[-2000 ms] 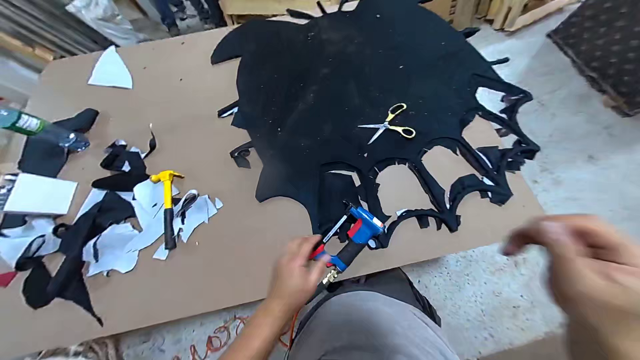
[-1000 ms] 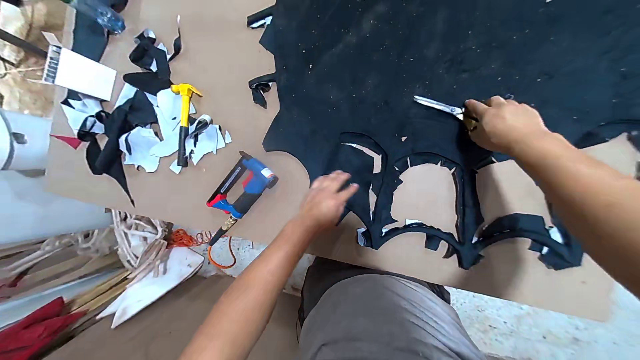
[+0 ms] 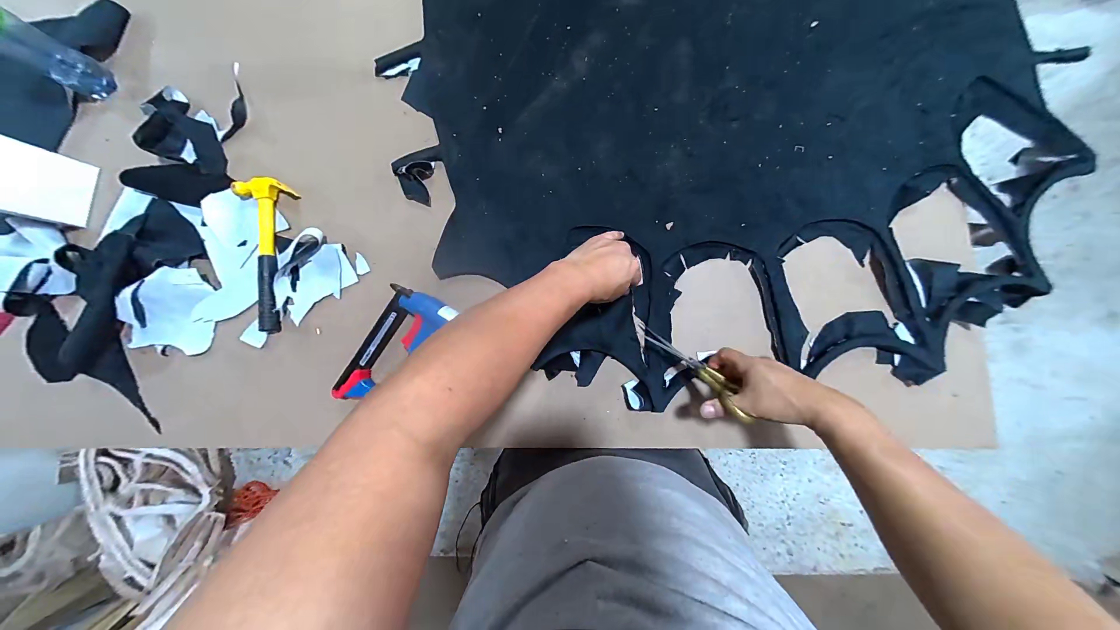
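Note:
My right hand (image 3: 761,385) holds a pair of scissors (image 3: 717,381) by the yellow handles, low over the front part of the table. The blades point up and left, at a narrow slit in a large sheet of black material (image 3: 700,131). My left hand (image 3: 604,267) rests on that sheet, fingers curled at the top of the slit; whether it pinches the edge is hidden. Rounded openings with snipped edges run along the sheet's near side. A blue and red pneumatic stapler (image 3: 398,337) lies left of the sheet, partly behind my left forearm.
A yellow claw hammer (image 3: 267,254) lies on black and white scraps (image 3: 171,306) at the left. Beyond them are a white box (image 3: 48,179) and a plastic bottle (image 3: 66,66). The table's front edge (image 3: 542,446) runs just before my lap, with coiled white cord (image 3: 149,516) below left.
My right hand has picked up the scissors from the black sheet and brought them down to its near edge. My left hand has left the stapler and moved onto the sheet.

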